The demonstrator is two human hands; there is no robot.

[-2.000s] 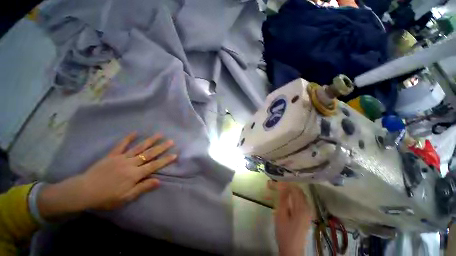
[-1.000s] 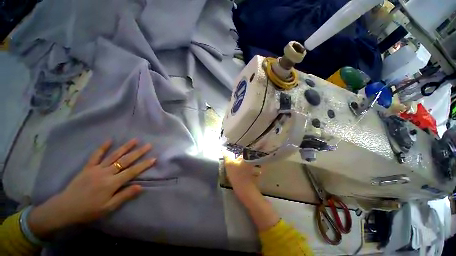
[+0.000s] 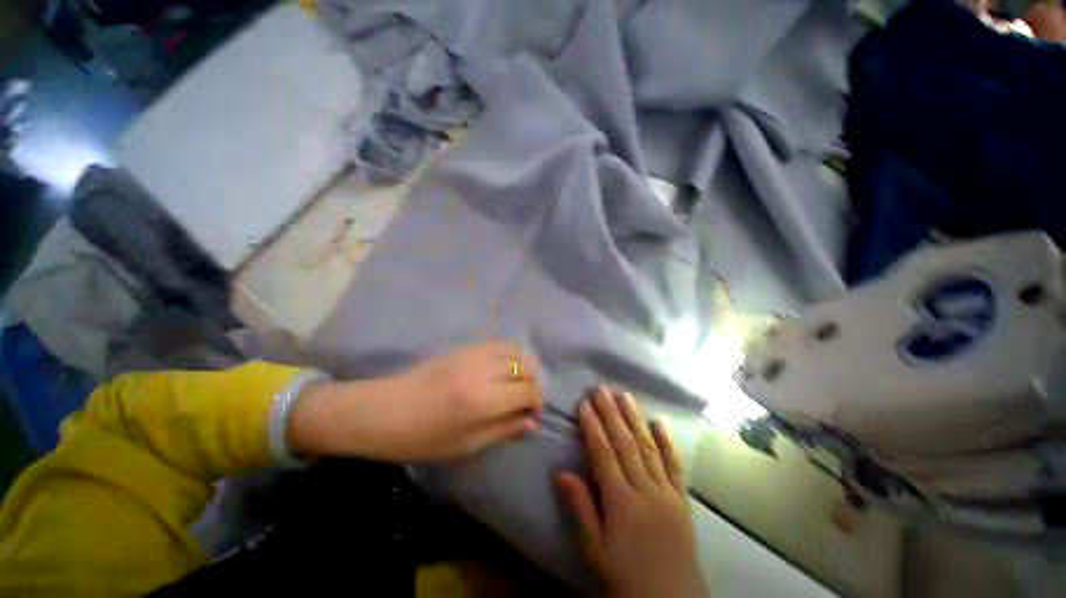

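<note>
A grey garment panel [image 3: 468, 251] lies spread in front of me, its right edge near the bright lamp glow at the needle. A short dark slit [image 3: 561, 417] shows in it between my hands. My left hand [image 3: 438, 403], with a ring, has its fingers curled together on the cloth at the slit's left end and appears to pinch it. My right hand [image 3: 631, 491] lies flat on the panel at the slit's right end, holding nothing. The cream-white machine head [image 3: 900, 350] is at right; its needle is hidden by glare.
More grey cloth [image 3: 748, 70] lies rumpled behind the panel. Tangled grey strips [image 3: 409, 99] lie at the back left beside a white board [image 3: 251, 134]. A navy pile [image 3: 959, 129] is behind the machine. Dark and pale cloth [image 3: 129, 280] hangs at far left.
The view has swung left. My right hand has come from beside the needle onto the panel. My left hand has gone from flat to curled at the slit.
</note>
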